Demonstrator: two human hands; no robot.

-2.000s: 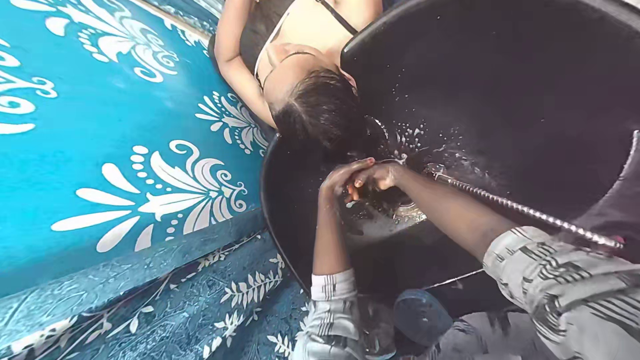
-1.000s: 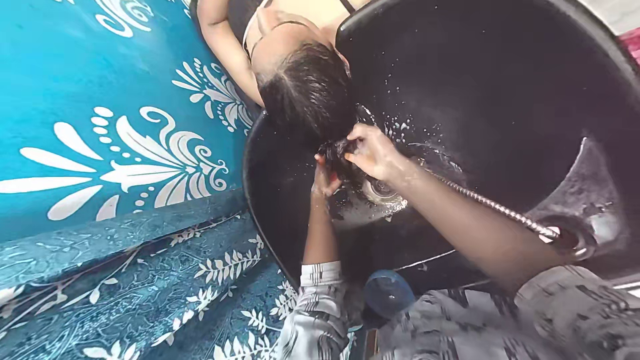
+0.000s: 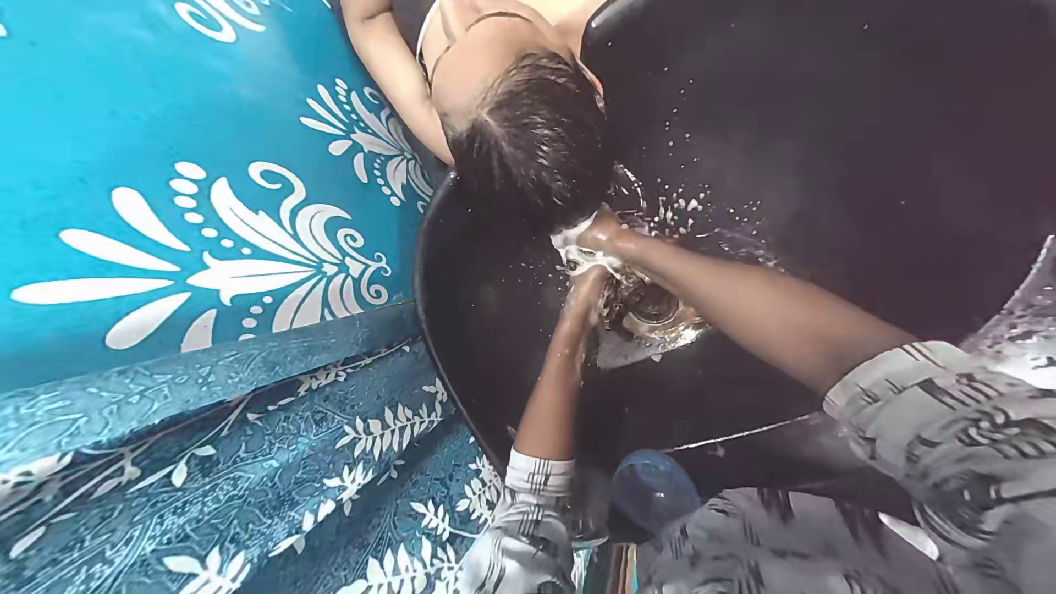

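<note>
A person lies back with their head over the rim of a black shampoo basin. Their dark wet hair hangs down into it. My left hand and my right hand meet at the lower ends of the hair, with white lather around the fingers. Both hands appear closed around the hair ends, though foam and blur hide the fingertips. Just beneath them is the basin's round drain, with water and droplets around it.
Blue cloth with white leaf patterns hangs along the basin's left edge, below a bright blue surface with white ornaments. A translucent blue bowl-like container is near the basin's front edge, close to my clothing.
My hands have come together at the hair ends, where they were apart one second ago. White lather now shows on them. The metal hose seen earlier is no longer visible.
</note>
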